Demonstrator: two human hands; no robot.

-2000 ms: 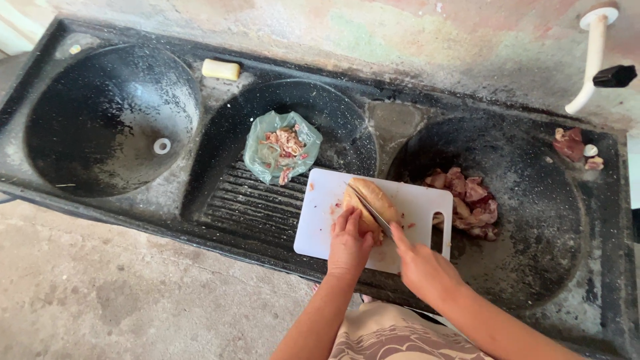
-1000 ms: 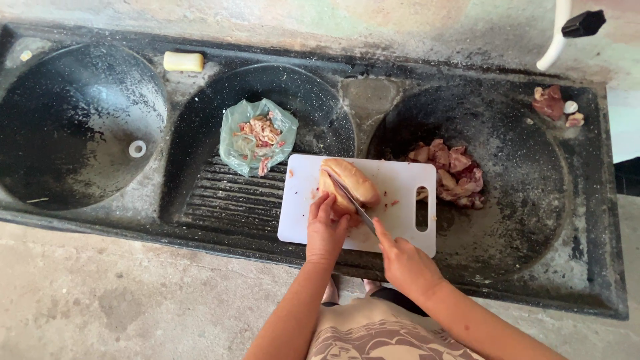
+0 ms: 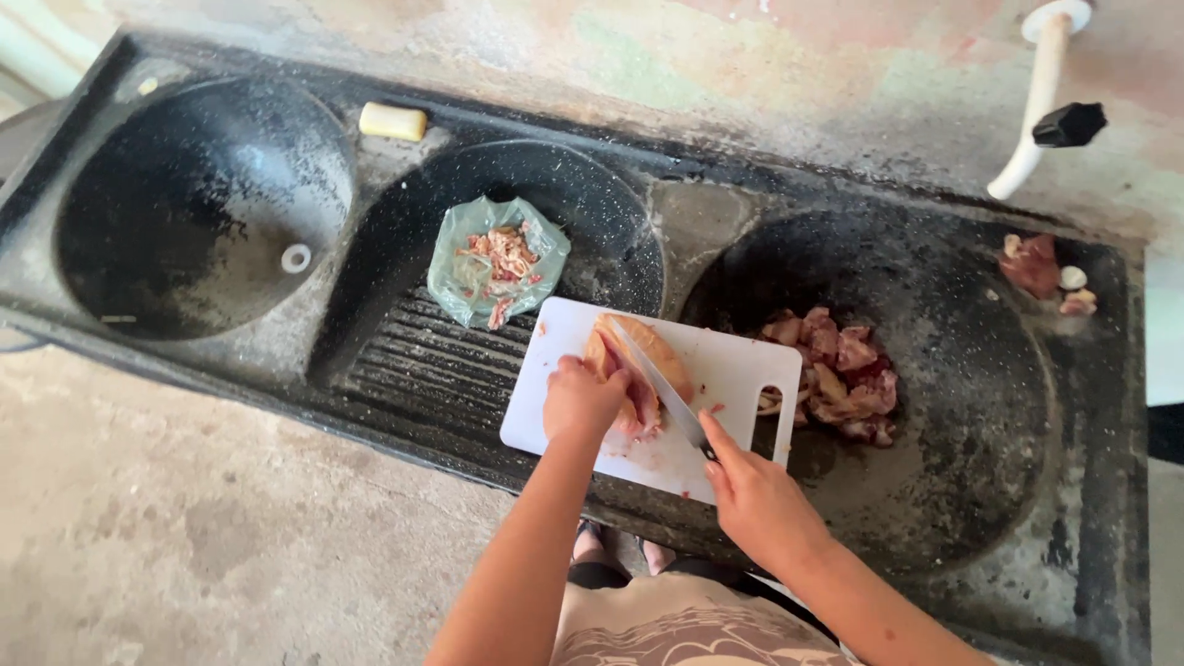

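On a white cutting board [image 3: 555, 370] lies a piece of raw chicken [image 3: 661, 356] with yellowish skin, cut open along its left side so that pink flesh shows. My left hand [image 3: 583, 398] grips the near left side of the chicken. The handle of a kitchen knife [image 3: 661, 384] is in my right hand [image 3: 763, 504], and the blade slants up and left across the chicken. Cut raw meat pieces [image 3: 842, 375] lie in the right basin, partly behind the board's handle end. Small scraps [image 3: 504, 254] sit in a greenish plastic bag [image 3: 453, 245] in the middle basin.
The dark stone sink [image 3: 708, 217] has a left basin with a white drain ring [image 3: 296, 258] and a ribbed middle section. A yellowish bar of soap [image 3: 393, 121] rests on the back ledge. Dark red meat [image 3: 1031, 265] lies at the right corner, near a white tap [image 3: 1036, 102].
The chicken lay closed under the blade before; it is now opened at its left side. My left hand has pulled the near left flap aside. The knife remains in my right hand.
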